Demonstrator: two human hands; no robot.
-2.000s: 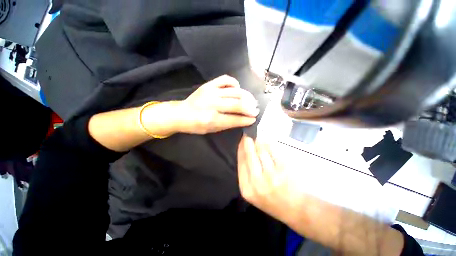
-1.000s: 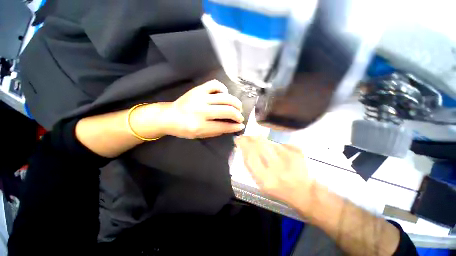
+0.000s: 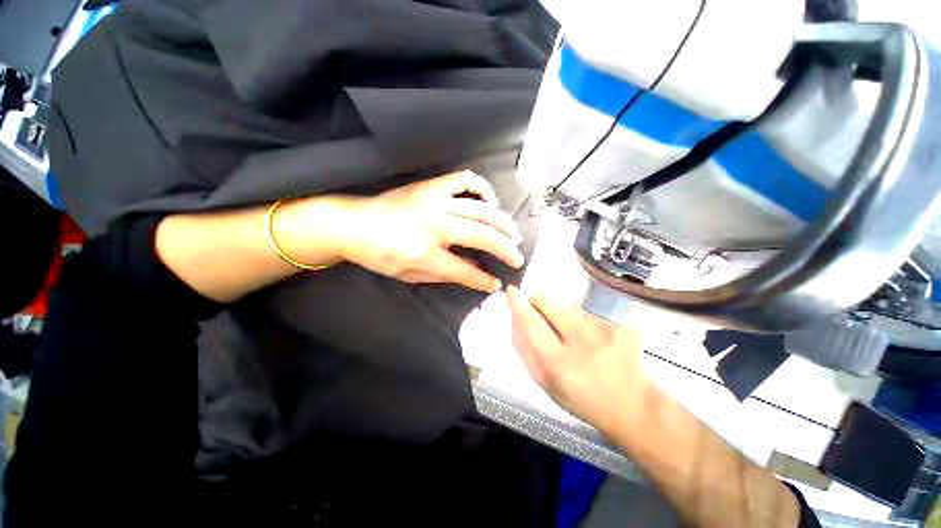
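Note:
A large dark grey cloth panel spreads over the table and lap. My left hand lies flat on it with the fingers slightly apart, fingertips near the cloth's right edge. My right hand is on the white table, its fingertips at the cloth edge and touching or almost touching my left fingertips; whether they pinch the cloth is hidden. The white sewing machine head with a blue stripe stands right of the hands. Its presser foot and needle area is at the cloth edge, just beyond my fingers.
Dark fabric scraps lie on the white table right of the machine. A black flat rectangle and a brown piece lie near its front edge. A ruler-marked edge runs below my right hand. Another machine part shows at far left.
The view has shifted and the machine head appears larger and sharper. My right fingers have closed up toward my left fingertips. More of the table's ruler edge shows than two seconds ago.

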